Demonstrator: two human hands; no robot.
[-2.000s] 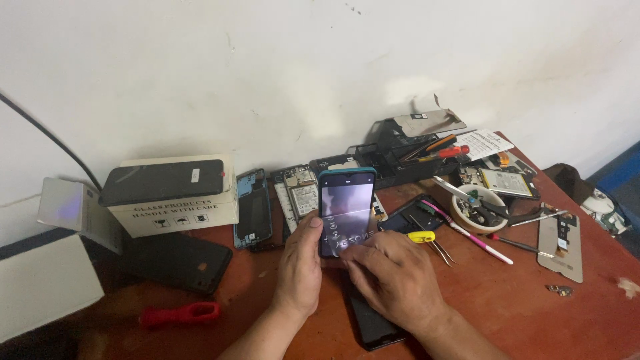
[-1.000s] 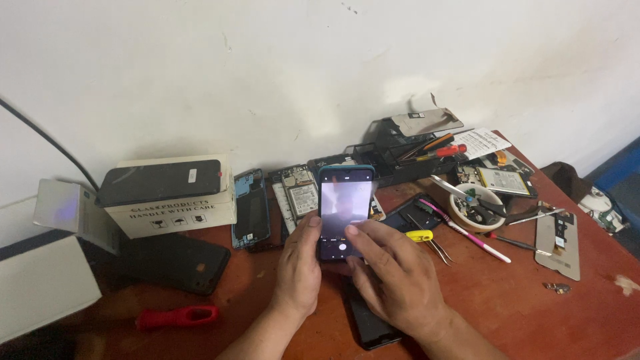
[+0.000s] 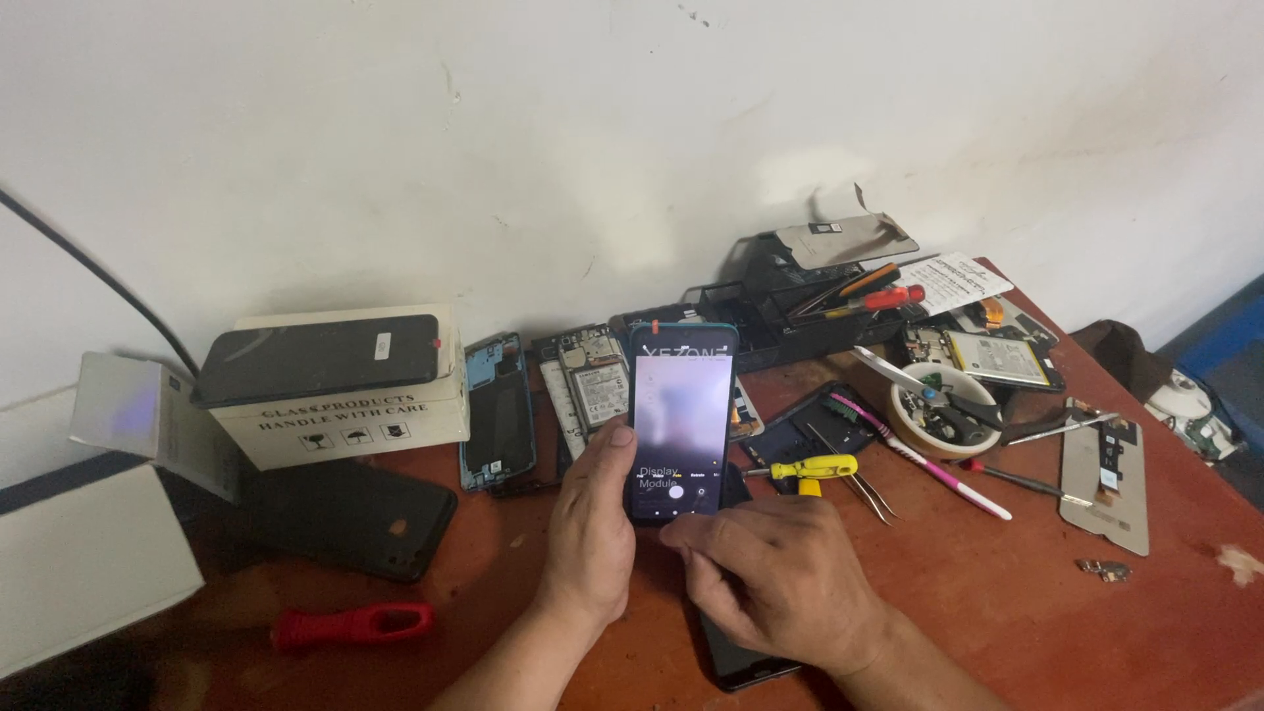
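Observation:
My left hand (image 3: 591,533) holds a smartphone (image 3: 681,425) upright by its lower left side, its lit screen facing me with a camera view on it. At the phone's bottom edge is my right hand (image 3: 780,578), fingers curled; whether a fingertip touches the phone cannot be told. Beneath that hand a second dark phone (image 3: 736,657) lies on the table, partly covered. Just right of the held phone lie a yellow-handled screwdriver (image 3: 815,467) and metal tweezers (image 3: 861,484).
At left are a white box (image 3: 346,434) with a dark phone panel on top, a black phone cover (image 3: 355,518) and a red handle (image 3: 351,627). Opened phones stand behind. To the right are a bowl (image 3: 943,415) with scissors, a pink-and-white toothbrush (image 3: 918,459) and a black organizer tray (image 3: 790,341).
My right hand has drawn down from over the phone's lower screen to its bottom edge. The screen has gone from one camera display to another. My left hand keeps its hold.

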